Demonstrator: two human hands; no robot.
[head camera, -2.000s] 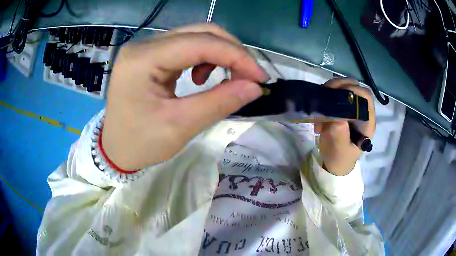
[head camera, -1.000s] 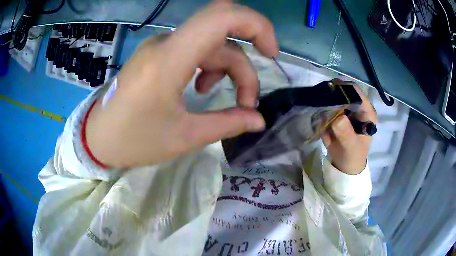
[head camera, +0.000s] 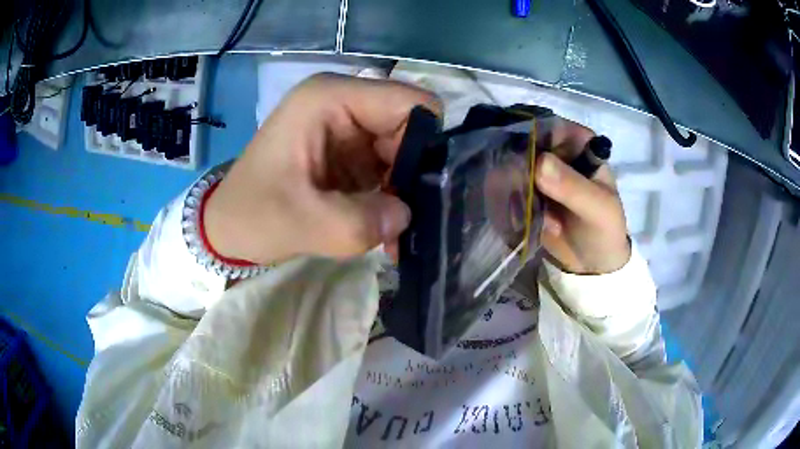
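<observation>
A black screen unit is held up in front of my chest, tilted, with a clear shiny wrap and a yellow strip along its right side. My left hand grips its upper left edge between thumb and fingers; a black part shows between them. My right hand holds its right side, fingers partly hidden behind it. A black cylindrical piece sticks out above the right-hand fingers; I cannot tell what it belongs to.
The green bench edge curves across the top, with a thick black cable and a blue pen. A white tray of black units is lower left. A white moulded tray is below at right.
The unit has turned more upright, its wrapped face now towards the right. My left hand has closed on its edge from a raised, looser pose. The right hand has shifted slightly left.
</observation>
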